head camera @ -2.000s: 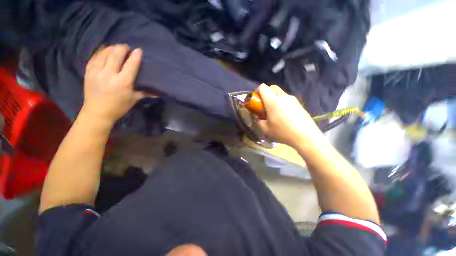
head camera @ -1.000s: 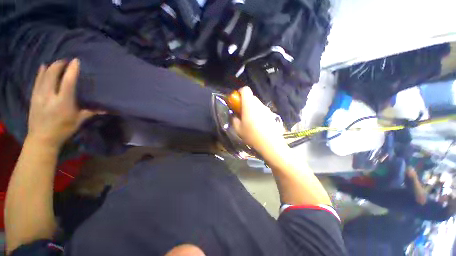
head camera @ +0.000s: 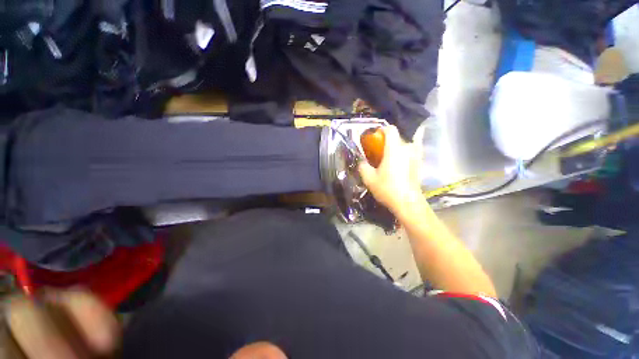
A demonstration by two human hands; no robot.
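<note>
A dark garment leg or sleeve lies flat and straight across the narrow pressing board, with a thin seam line along its middle. A steam iron with an orange-brown handle stands at the garment's right end, over a pale plate. My right hand is closed around the iron's handle. My left hand is off the garment at the lower left, blurred and partly cut off by the picture's edge; its finger state is unclear.
A dark garment pile with white strips lies beyond the board. A red basket is below left. A yellow hose and black cable run right from the iron. A white rounded object with a blue part is farther right.
My left hand has left the garment and moved down toward the lower left. The garment now lies straight and level across the view. My right hand still holds the iron at the garment's right end.
</note>
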